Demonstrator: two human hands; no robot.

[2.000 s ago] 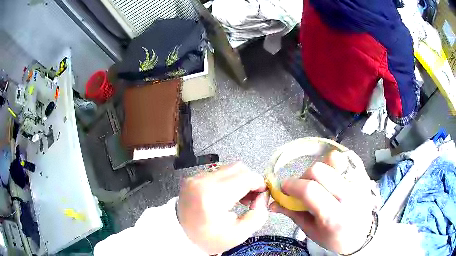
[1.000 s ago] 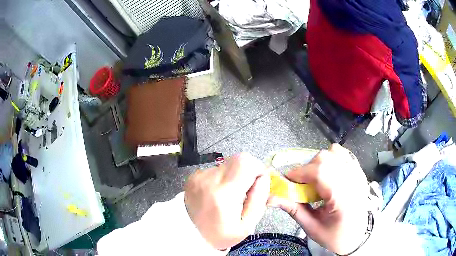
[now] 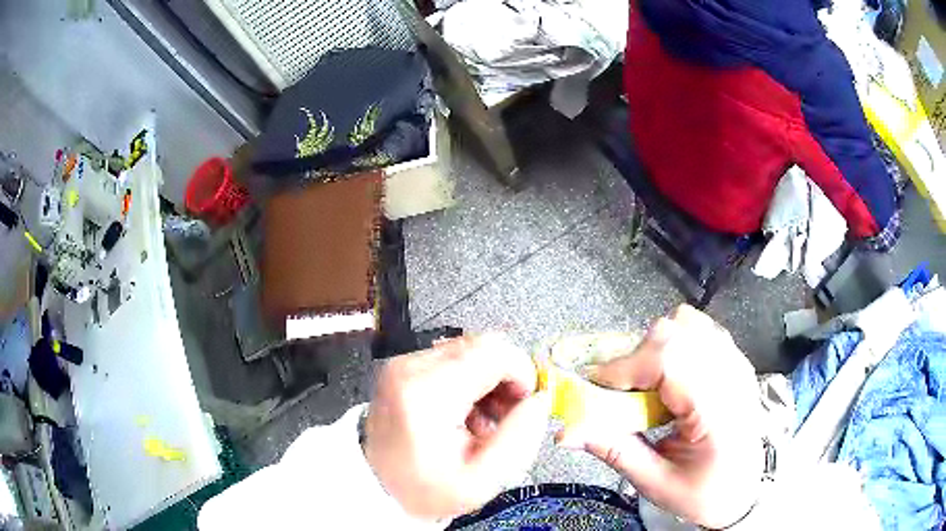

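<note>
A yellow strip [image 3: 560, 397] is stretched between my two hands at the lower centre, above my lap. A pale band [image 3: 595, 348] curls in a loop behind it, near my right fingers. My left hand [image 3: 456, 425] pinches the strip's left end between thumb and fingers. My right hand [image 3: 685, 425] is closed on the strip's right part, thumb below and fingers above. The pale area between the hands is too bright to show its detail.
A white sewing table [image 3: 140, 342] with yellow scraps [image 3: 163, 449] is at left. A brown-topped stool [image 3: 320, 247] stands beside a red basket [image 3: 215, 190] and a dark embroidered cloth [image 3: 342, 109]. A person in navy and red [image 3: 716, 135] sits ahead. Blue garments [image 3: 897, 415] lie at right.
The band's large loop from two seconds ago looks smaller and flatter. More yellow shows between my hands than at first. My right hand has turned, and both hands keep hold.
</note>
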